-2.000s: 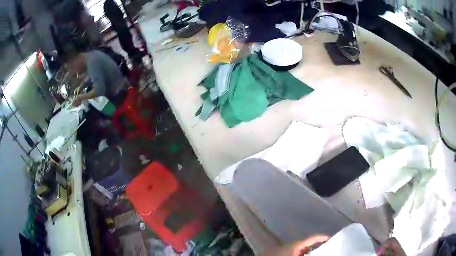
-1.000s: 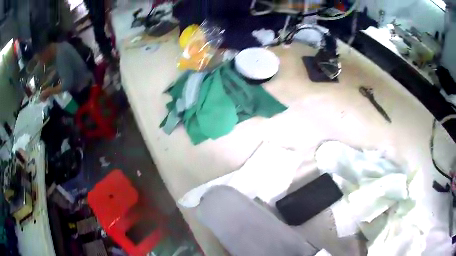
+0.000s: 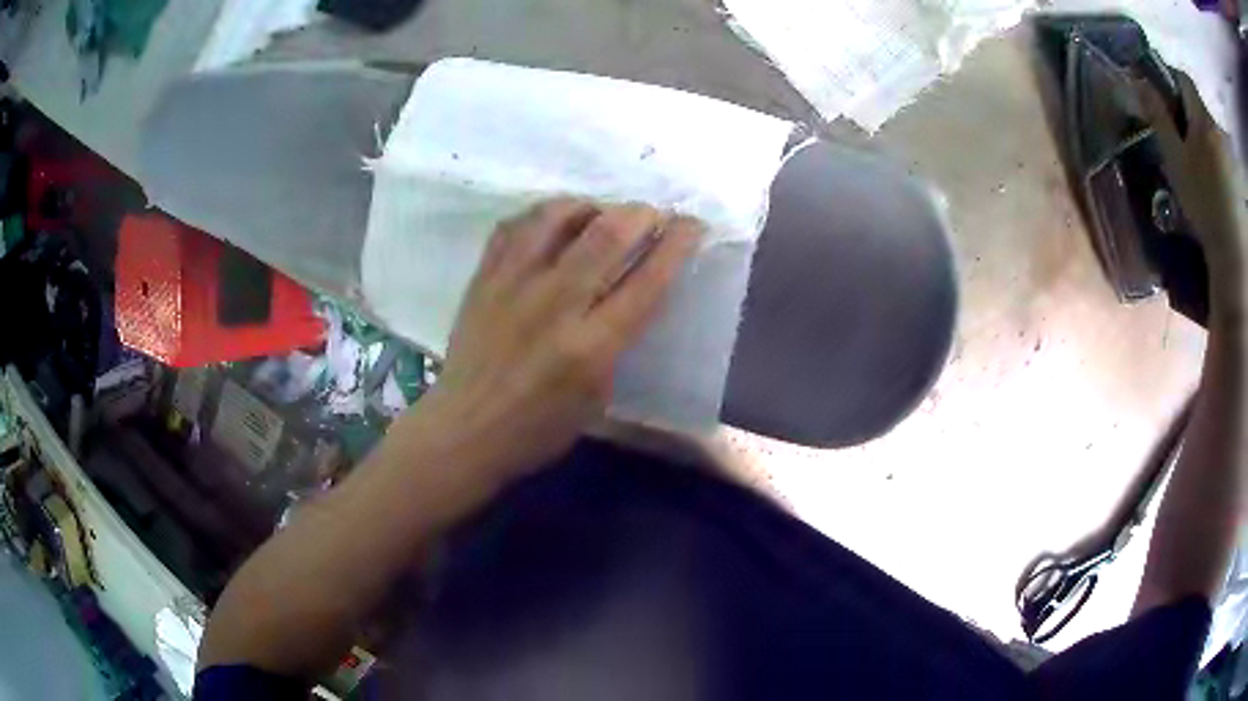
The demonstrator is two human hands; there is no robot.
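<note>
A white cloth panel (image 3: 575, 130) with frayed edges and a fold or seam across it lies over the grey sleeve board (image 3: 855, 295). My left hand (image 3: 568, 295) rests on the panel's middle, fingers bent and close together; whether they pinch the cloth cannot be told. My right hand (image 3: 1204, 164), near the right edge, is closed around the handle of the dark steam iron (image 3: 1115, 178), which stands on the table beyond the board's rounded end. Part of this hand's grip is hidden.
Black-handled shears (image 3: 1061, 582) lie at the lower right. Loose white pieces (image 3: 876, 55) lie at the top, near part of a black block (image 3: 370, 11). Green cloth (image 3: 110, 30) is at the upper left. A red stool (image 3: 192, 295) and scraps (image 3: 363, 370) are on the floor left.
The view has swung down and right to the sleeve board. Both hands are now in view, left on the white panel, right on the iron. The panel now lies across the board.
</note>
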